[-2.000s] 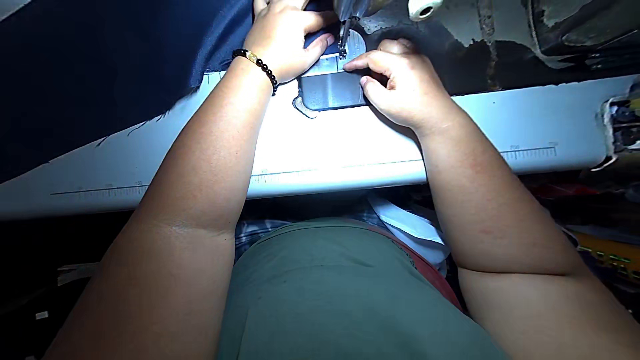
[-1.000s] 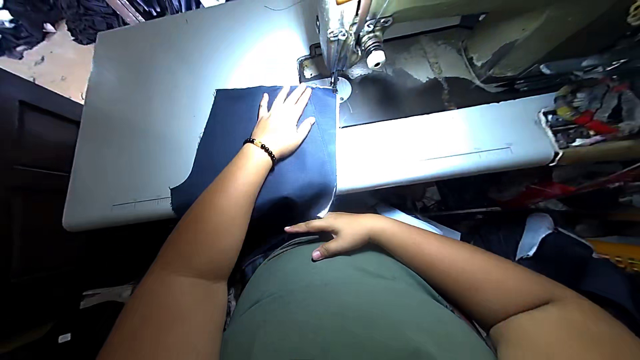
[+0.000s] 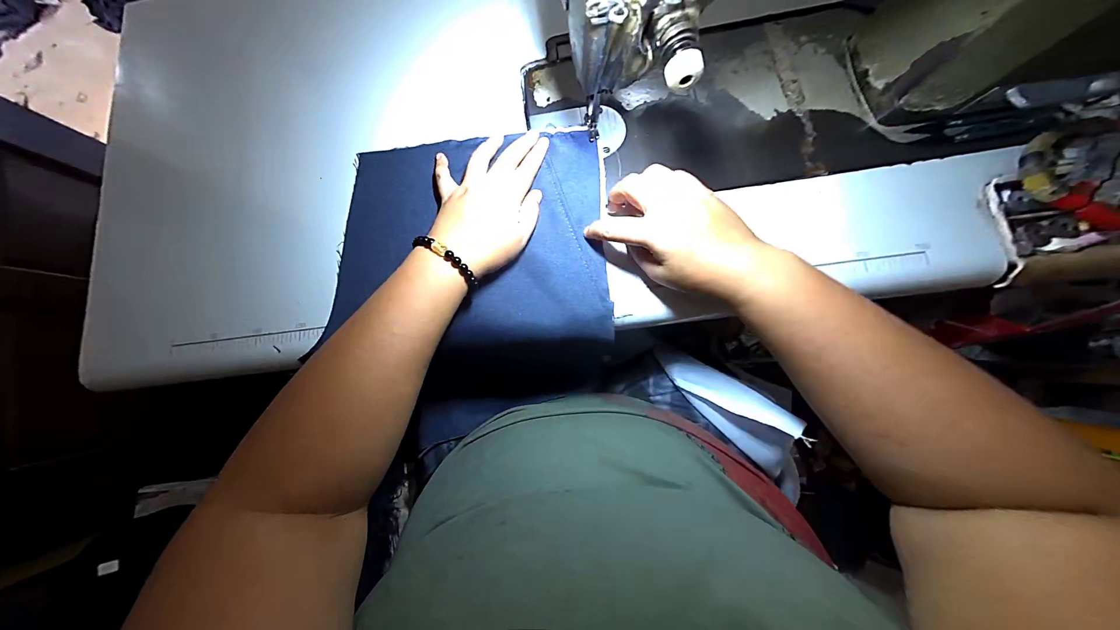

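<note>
A dark blue fabric piece (image 3: 525, 302) lies over the front of a sewing machine table and hangs down over its edge. Its top right corner reaches the presser foot (image 3: 593, 122) of the sewing machine (image 3: 612, 39). My left hand (image 3: 494, 206), with a beaded bracelet at the wrist, rests flat on the cloth with fingers spread. At the cloth's right edge is my right hand (image 3: 669, 223), its fingers curled and the tip of one touching the edge; whether it pinches the cloth is hard to tell. A line of stitching runs down the cloth near that edge.
The pale table (image 3: 227, 210) has a printed ruler scale along its front. The machine's worn metal bed (image 3: 726, 131) spans the back right. Tangled scraps and small items (image 3: 1063, 188) sit at the far right. White cloth (image 3: 735, 402) hangs below the table edge.
My right hand has risen from near my lap to the cloth's right edge. My left hand stays flat on the cloth. Two seconds ago both hands were close to the needle. The view has shifted.
</note>
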